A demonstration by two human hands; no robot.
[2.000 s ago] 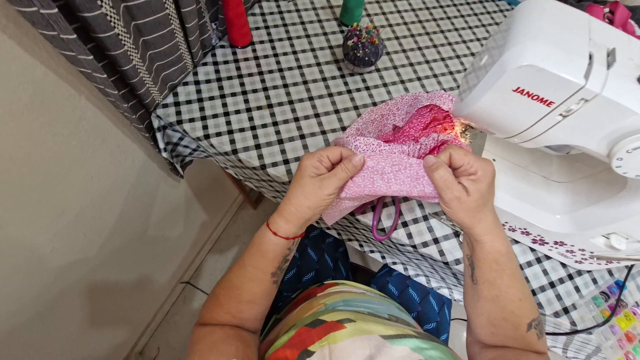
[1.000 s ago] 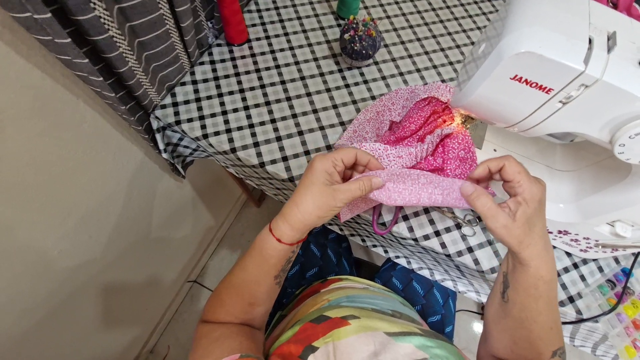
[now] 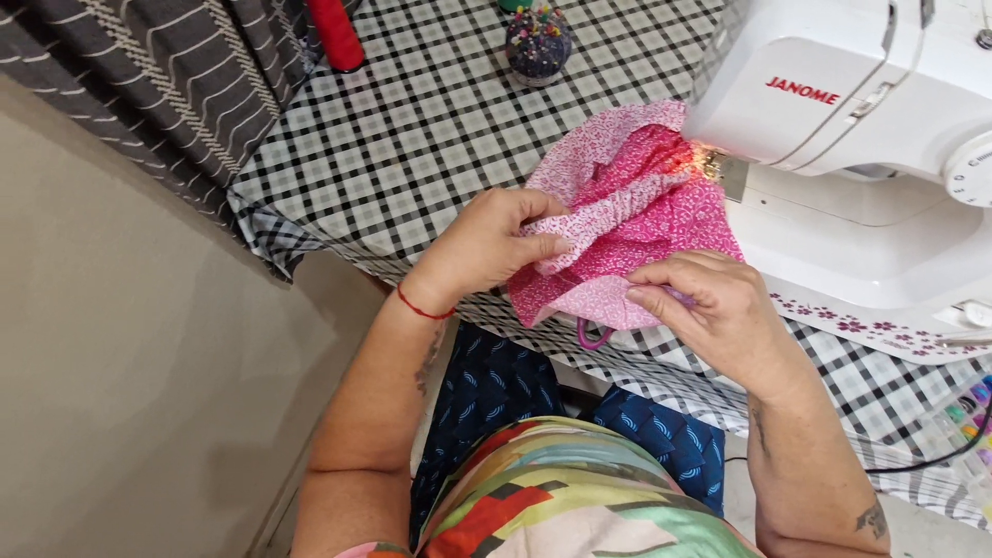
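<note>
A pink floral fabric piece (image 3: 659, 225) lies gathered at the needle area of a white Janome sewing machine (image 3: 821, 101), whose lamp lights its far end. My left hand (image 3: 504, 240) pinches a lighter, gathered band of the cloth between thumb and fingers. Lower right, my right hand (image 3: 705, 310) grips the near, pale edge of the same fabric between thumb and forefinger. The purple handle loop (image 3: 594, 335) of some tool pokes out under the cloth at the table's near edge; the rest of it is hidden.
On the checkered tablecloth (image 3: 434, 116) stand a dark pincushion full of pins (image 3: 538, 46) and a red thread cone (image 3: 337, 35). A green spool (image 3: 514, 4) is partly cut off. A box of coloured bobbins (image 3: 973, 418) and a black cable (image 3: 930, 463) are at right; a curtain (image 3: 178, 85) hangs left.
The pale strip earlier stretched between both hands is no longer held taut. My left hand has shifted onto the gathered band, while my right hand has come back left along the near edge.
</note>
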